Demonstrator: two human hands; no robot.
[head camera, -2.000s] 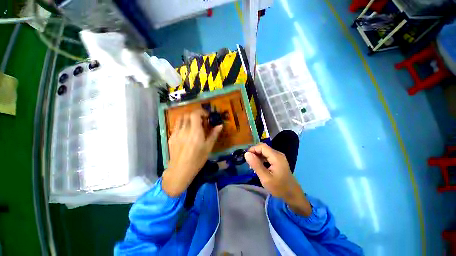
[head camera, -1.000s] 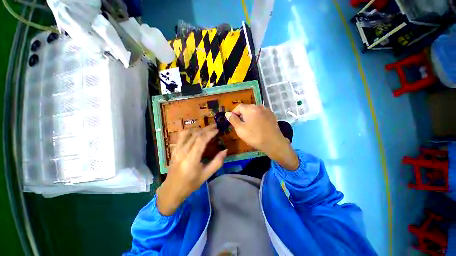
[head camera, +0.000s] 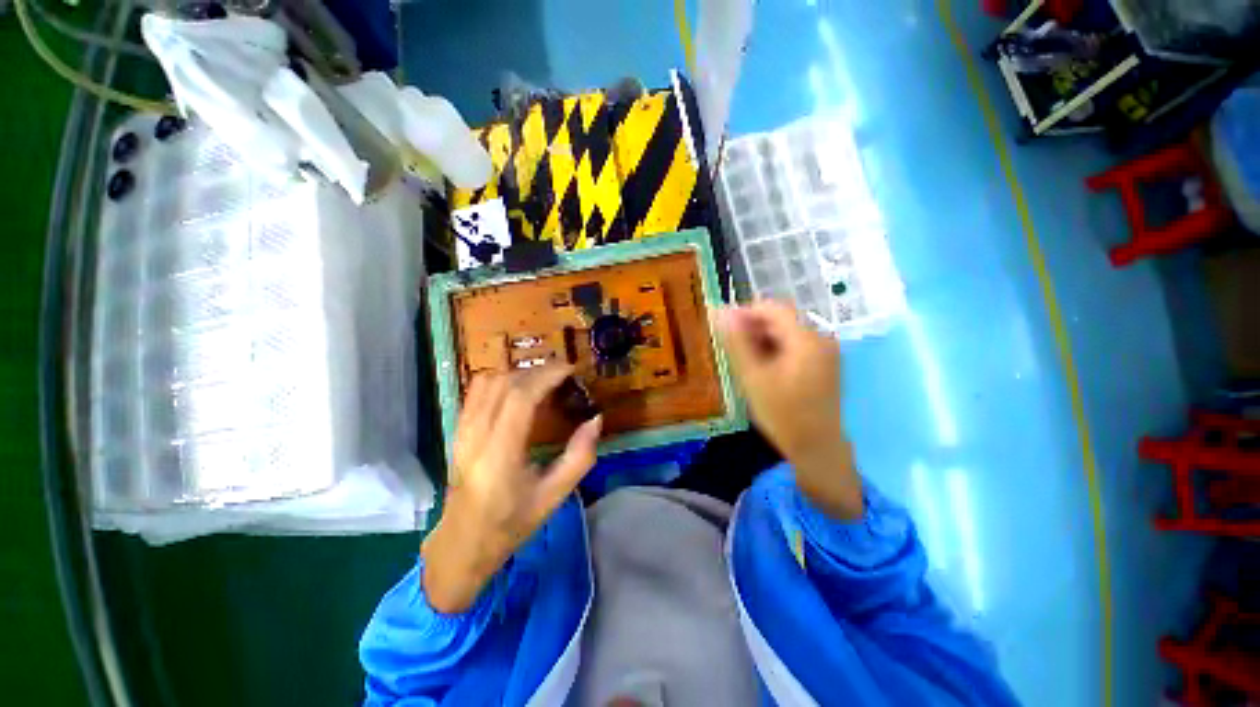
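Note:
The orange-brown fixture plate (head camera: 650, 403) lies in its pale green frame (head camera: 445, 362) in front of me. A round black part (head camera: 612, 336) sits in the dark nest right of the plate's centre. My left hand (head camera: 514, 439) is over the plate's lower left, fingers bent, thumb apart; something dark shows by its fingertips, and I cannot tell if it is held. My right hand (head camera: 788, 380) is blurred, beyond the frame's right edge, fingers curled; whether it holds anything cannot be seen.
Stacked clear blister trays (head camera: 221, 332) stand at left with a few black parts at the far corner. A flatter compartment tray (head camera: 813, 228) is at right. Behind the fixture are the hazard-striped base (head camera: 608, 166), marked white paper (head camera: 481, 232) and white wrap (head camera: 249, 83). Red stools (head camera: 1161, 207) are far right.
My right hand has moved from the nest to the right, off the plate, uncovering the round black part. My left hand has shifted slightly, still over the plate's lower left.

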